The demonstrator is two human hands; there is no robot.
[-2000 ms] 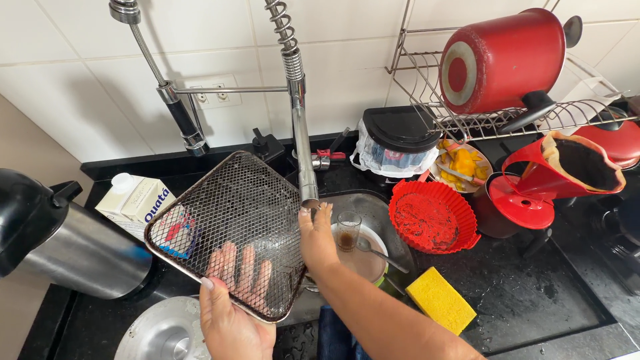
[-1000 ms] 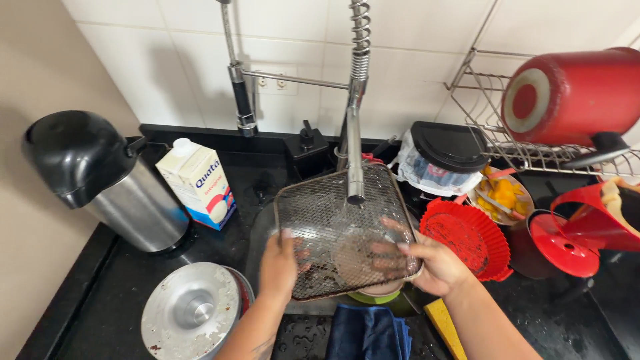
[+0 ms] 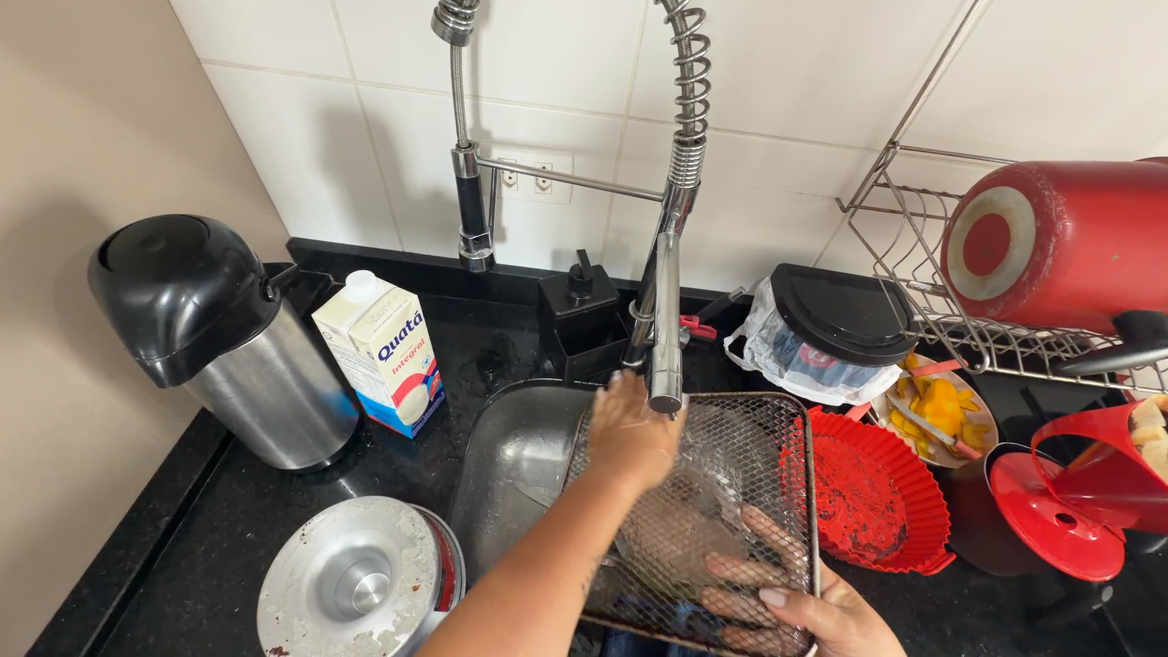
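Observation:
A metal mesh basket (image 3: pixel 703 493) with a dark rim is tilted over the steel sink (image 3: pixel 511 447). My right hand (image 3: pixel 794 593) grips its lower right edge, the thumb on the near side and the fingers showing through the mesh from behind. At the basket's upper left, beneath the spout of the chrome spring faucet (image 3: pixel 668 356), is my left hand (image 3: pixel 634 438); its fingertips are near the faucet's base, and whether it grips anything is unclear. Dishes in the sink are partly hidden behind the mesh.
A steel thermos (image 3: pixel 274 392), a milk carton (image 3: pixel 388 360) and an aluminium ring pan (image 3: pixel 356 575) stand left. Rightward are a black-lidded container (image 3: pixel 839 315), a red silicone mold (image 3: pixel 867 493), a bowl of yellow peels (image 3: pixel 944 411), and a wire rack (image 3: pixel 922 306) holding a red pot (image 3: pixel 1049 242).
My left hand has moved from the basket's lower left edge up to beneath the faucet. My right hand is now at the basket's lower right corner.

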